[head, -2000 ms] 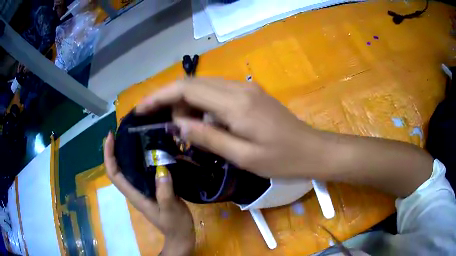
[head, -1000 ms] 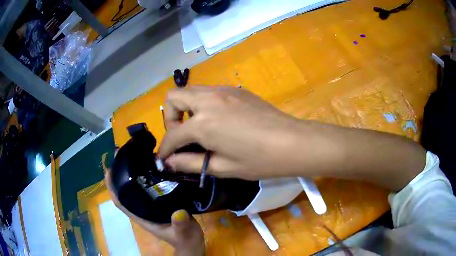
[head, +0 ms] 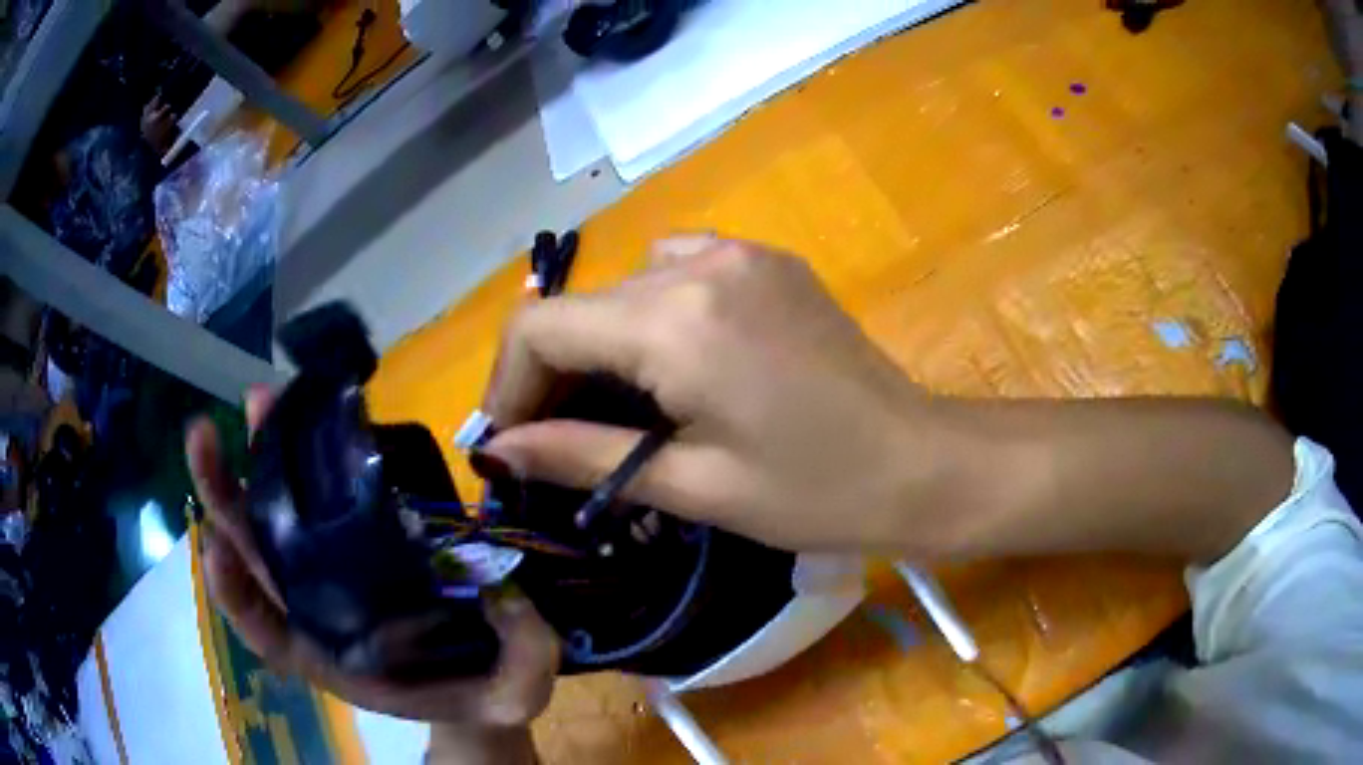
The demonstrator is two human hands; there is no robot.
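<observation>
My left hand (head: 516, 673) holds the black head shell (head: 322, 523) at the lower left, fingers behind it and thumb at its lower edge. Thin coloured wires (head: 486, 531) run from the shell towards the black inner housing (head: 628, 605) on the white camera body (head: 777, 635). My right hand (head: 733, 389) pinches a small white plug (head: 473, 432) between thumb and forefinger, above the wires. A thin dark tool (head: 616, 481) sticks out from under the same hand. Two white antennas (head: 937, 610) project from the body. The board inside the shell cannot be made out.
The bench is covered in orange film (head: 957, 209). A black forked cable (head: 553, 260) lies behind my right hand. White sheets (head: 718, 90) with a black part (head: 620, 27) lie at the back. A grey metal frame (head: 135, 307) and clear plastic bag (head: 217, 224) are at the left.
The head shell has tilted up and left in my left hand, away from the body. My right hand now holds the white plug clear of the shell.
</observation>
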